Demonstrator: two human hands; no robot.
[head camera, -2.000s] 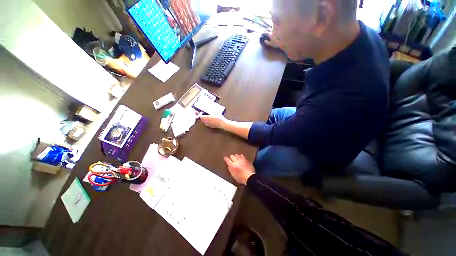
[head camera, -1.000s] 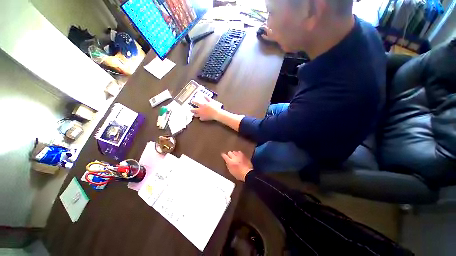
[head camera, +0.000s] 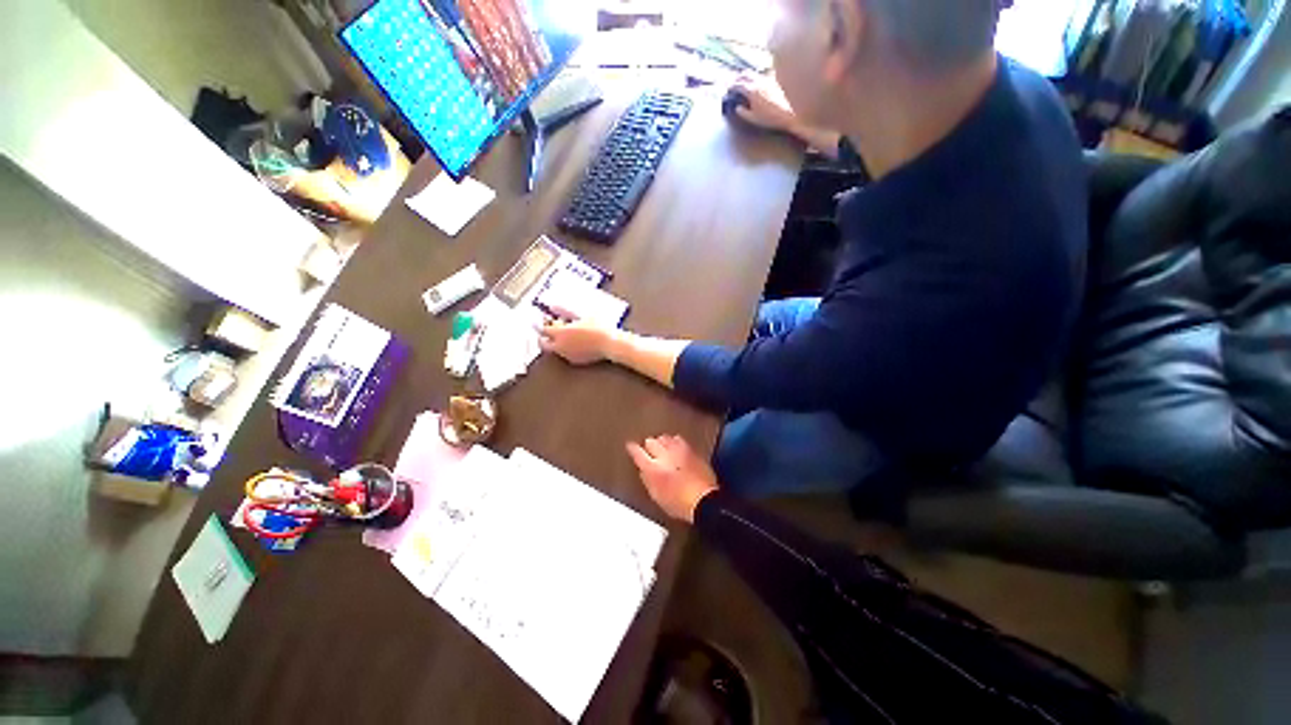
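My right hand (head camera: 673, 475), in a dark sleeve from the lower right, rests empty on the near desk edge, fingers apart. My left hand is not in view. White printed papers (head camera: 545, 581) lie left of and below my hand, partly over a pink sheet (head camera: 414, 482). A seated person's near hand (head camera: 578, 340) is on white slips (head camera: 503, 340) beside a pale calculator (head camera: 531, 269); its fingertips touch a small dark item, unclear. Their far hand (head camera: 765, 104) is on a dark mouse (head camera: 733, 102).
The seated person (head camera: 949, 269) is in a black armchair (head camera: 1189, 340). A keyboard (head camera: 626, 167) and monitor (head camera: 446, 78) stand farther back. A brown dish (head camera: 467, 418), pen cup (head camera: 382, 499), purple box (head camera: 340, 383) and green-edged pad (head camera: 215, 578) are on the left of the desk.
The person's near hand moved onto the slips by the calculator, then drew back slightly. Their head has lifted and shifted. My right hand stays in place.
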